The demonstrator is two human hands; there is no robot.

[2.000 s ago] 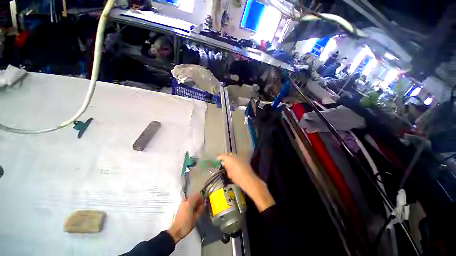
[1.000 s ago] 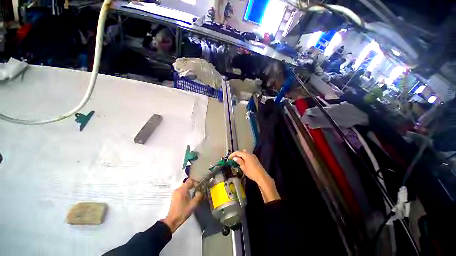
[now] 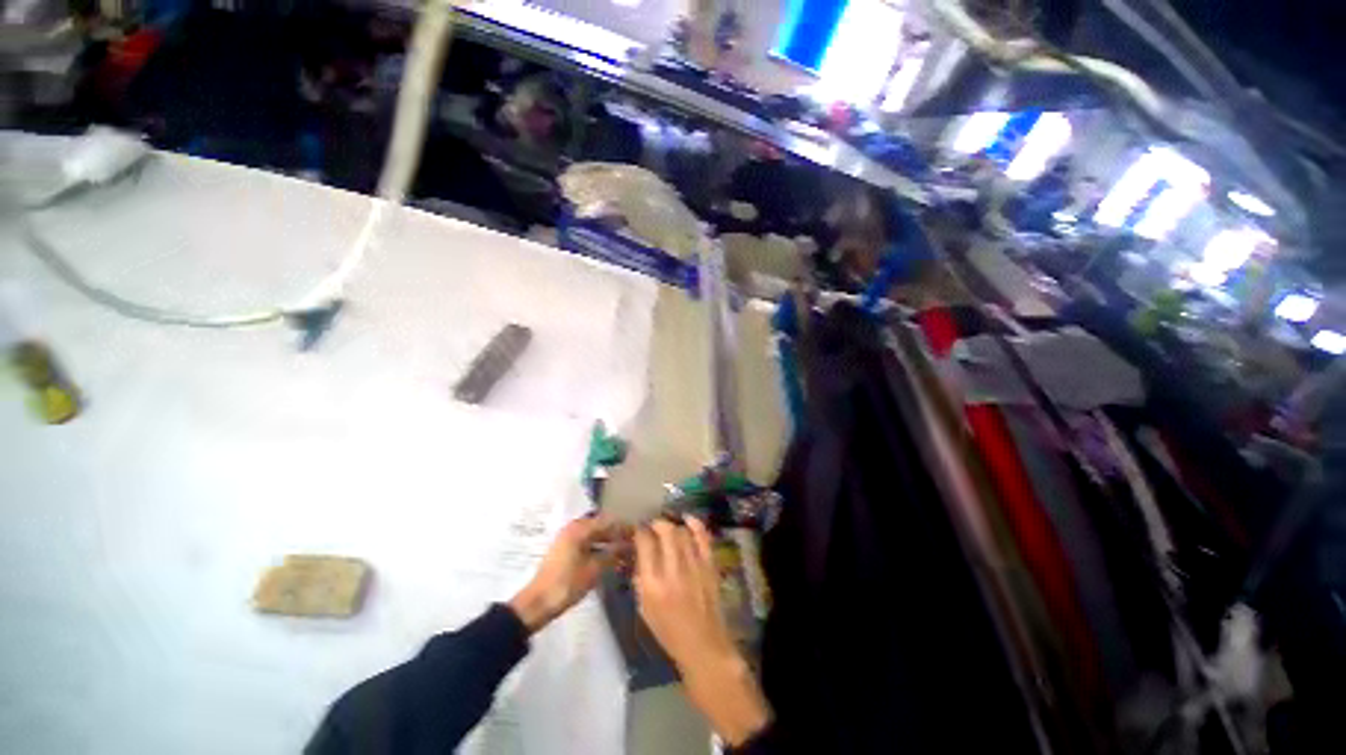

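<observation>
The cloth cutting machine (image 3: pixel 750 572) stands at the table's right edge by the metal rail, mostly hidden behind my right hand and blurred. Green material (image 3: pixel 712 482) shows at its top. My left hand (image 3: pixel 565 572) is at the machine's left side, fingertips bunched at a small dark and reddish part, perhaps the cord. My right hand (image 3: pixel 676 590) reaches across the machine's front with its fingers close to my left fingertips. Whether either hand grips something is blurred. A dark flat plate (image 3: pixel 638 645) shows below the hands.
White marker paper (image 3: pixel 163 487) covers the table at left. On it lie a tan block weight (image 3: pixel 312 586), a dark bar weight (image 3: pixel 493 363) and a green clamp (image 3: pixel 313 322). Another clamp (image 3: pixel 602 451) is at the lay edge. A yellow-black connector (image 3: pixel 45 384) is far left. Hanging clothes (image 3: pixel 1019 487) are right.
My right hand has moved from the machine's top down and left, beside my left hand. The view has shifted left, so table things appear further right, and the yellow-black connector now shows.
</observation>
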